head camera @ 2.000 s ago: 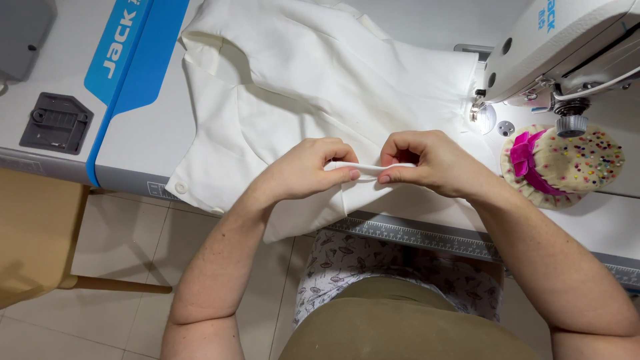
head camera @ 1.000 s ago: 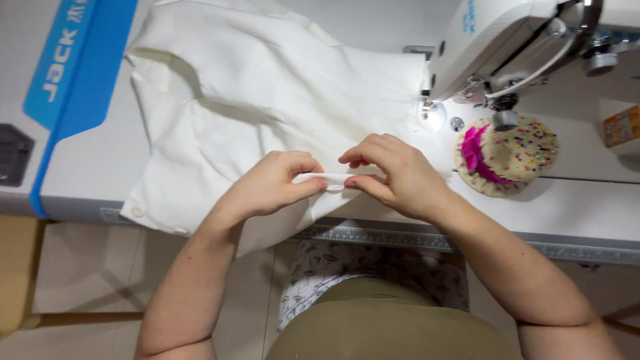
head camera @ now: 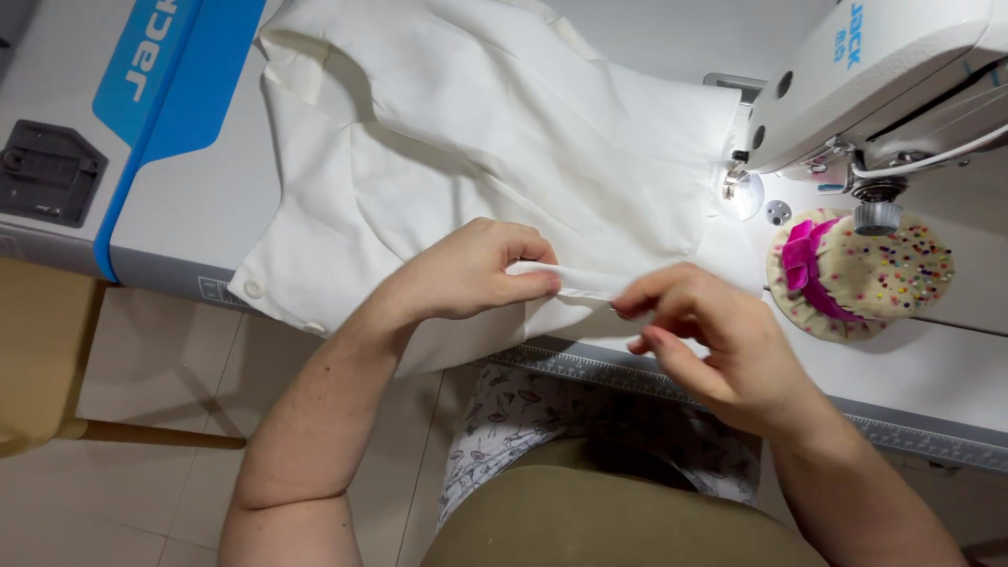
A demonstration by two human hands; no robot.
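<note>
A white buttoned garment (head camera: 504,134) lies over the sewing machine table, its right edge reaching the lit presser foot (head camera: 732,185). My left hand (head camera: 480,268) pinches a narrow folded edge of the cloth (head camera: 587,281) between thumb and fingers. At the other end of that fold is my right hand (head camera: 709,339), thumb and fingers apart and slightly blurred, its index fingertip at the cloth. Two buttons show at the lower left, one of them a white button (head camera: 253,289).
The white sewing machine head (head camera: 890,87) stands at the upper right. Below it sits a hat-shaped pincushion (head camera: 890,272) with colored pins and a magenta bow. A ruler strip (head camera: 614,374) runs along the table's front edge. A wooden stool (head camera: 47,354) is at the left.
My right thumb and fingers, closed on the folded edge in the earlier frames, have come apart. My left hand keeps its pinch on the cloth.
</note>
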